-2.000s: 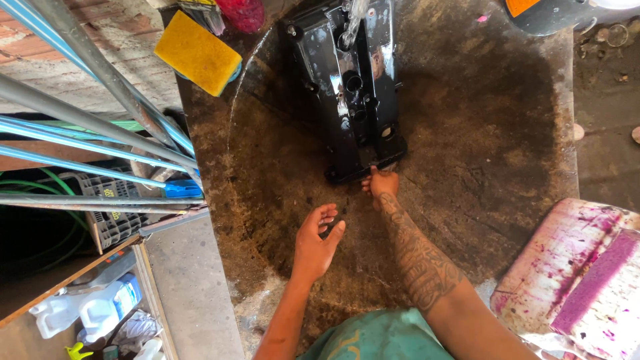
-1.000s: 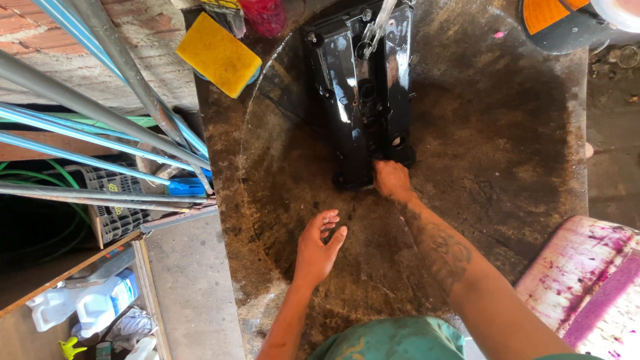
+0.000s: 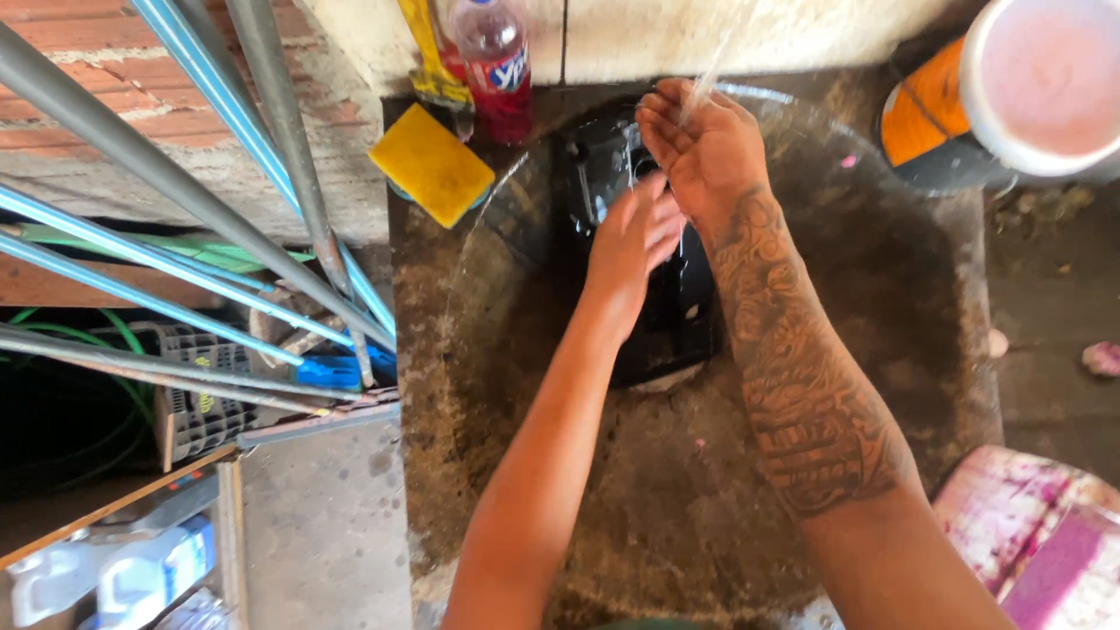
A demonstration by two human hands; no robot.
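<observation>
A glossy black engine valve cover lies wet in the round basin of a stained concrete sink, partly hidden by my forearms and hands. My right hand is raised palm up over its far end, fingers spread and slightly curled, with a stream of water falling on it. Just left of it, my left hand is above the cover, slightly blurred, its fingers apart and holding nothing. Whether the left fingertips touch the right wrist cannot be told.
On the sink's back left rim are a yellow sponge, a brush with a yellow handle and a bottle of red liquid. A bucket of pinkish liquid stands back right. Pipes lean at left; a pink-stained white container is near right.
My right hand has left the near end of the valve cover and moved up into the water stream. My left hand has moved up beside it. The view has shifted towards the back wall.
</observation>
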